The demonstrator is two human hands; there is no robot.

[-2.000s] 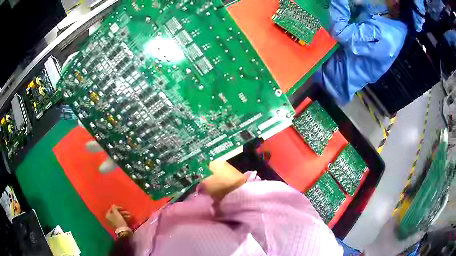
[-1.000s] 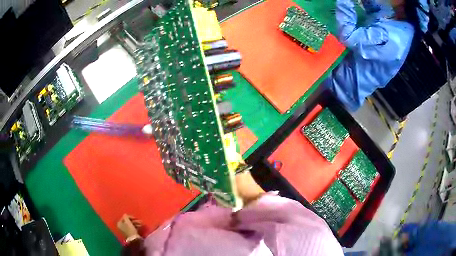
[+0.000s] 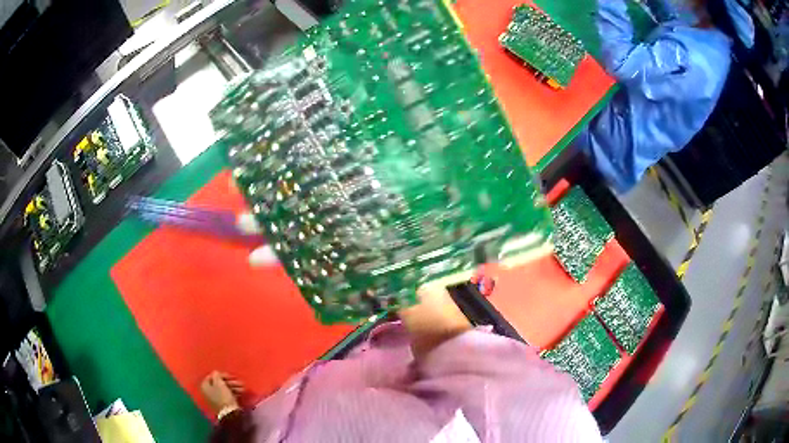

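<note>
A large green circuit board (image 3: 381,164), crowded with small silvery parts, is held up close to the camera and is motion-blurred. My right hand (image 3: 432,316) is at its lower edge, mostly hidden behind it. Two white, covered-looking fingertips show at the board's left edge; the rest of that hand is hidden. My left hand (image 3: 222,391), small in view and with a band at the wrist, rests loosely curled on the red mat (image 3: 199,294) and holds nothing visible. A bundle of clear purple-blue strips (image 3: 186,216) lies partly over the mat, left of the board.
A black-rimmed tote (image 3: 670,303) at right holds several green boards. Another small board (image 3: 543,45) lies on the far red mat. Yellow-block assemblies (image 3: 112,154) sit on the dark conveyor at left. A person in blue workwear (image 3: 666,95) is at upper right. Yellow notes (image 3: 125,427) lie lower left.
The large board was face-on, then turned nearly edge-on with its tall parts showing, and now faces the camera again. My left hand has stayed on the mat.
</note>
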